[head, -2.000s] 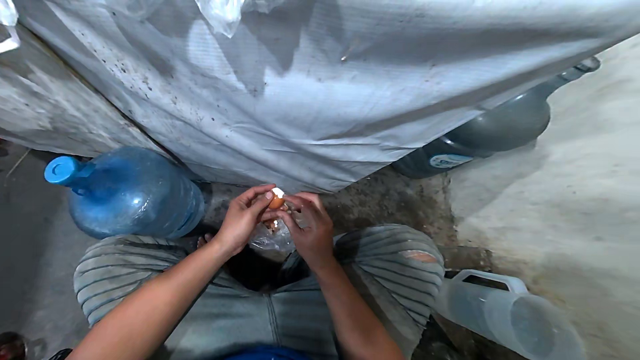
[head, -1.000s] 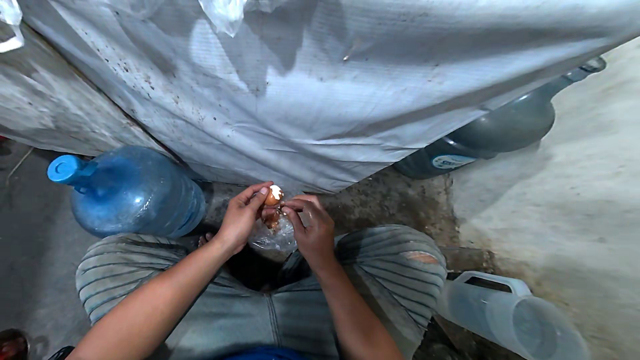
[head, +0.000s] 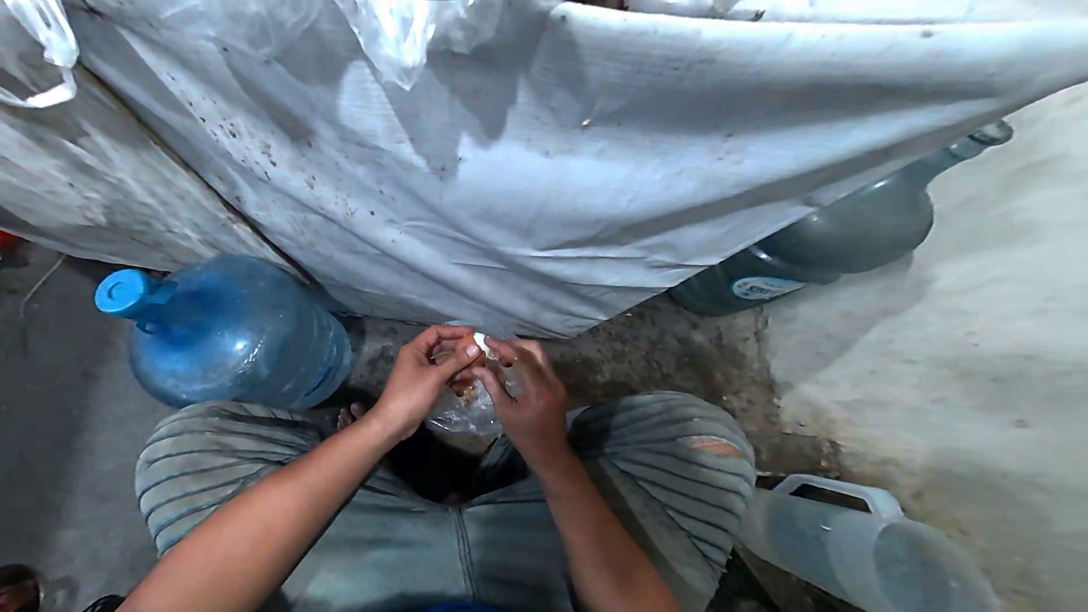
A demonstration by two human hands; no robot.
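A brown-shelled egg (head: 481, 343), partly peeled with white showing, is held between my hands above my lap. My left hand (head: 422, 374) grips it from the left, its fingers and thumb covering most of the shell. The fingers of my right hand (head: 529, 391) touch the egg's right side near the bare white; whether they pinch a bit of shell cannot be seen. Just below, between my knees, lies a clear plastic bag (head: 466, 415) with brown shell pieces (head: 464, 389) in it.
A blue water jug (head: 242, 336) stands beyond my left knee. A white sheet (head: 510, 212) hangs in front, plastic bags (head: 399, 38) at its top. Another large bottle (head: 858, 225) leans by the wall at right. A translucent handled container (head: 829, 531) is beside my right knee.
The fingers of my right hand have moved up from beside the bag's shell pieces to the egg. My left hand has kept its hold, and its fingers now cover more of the egg.
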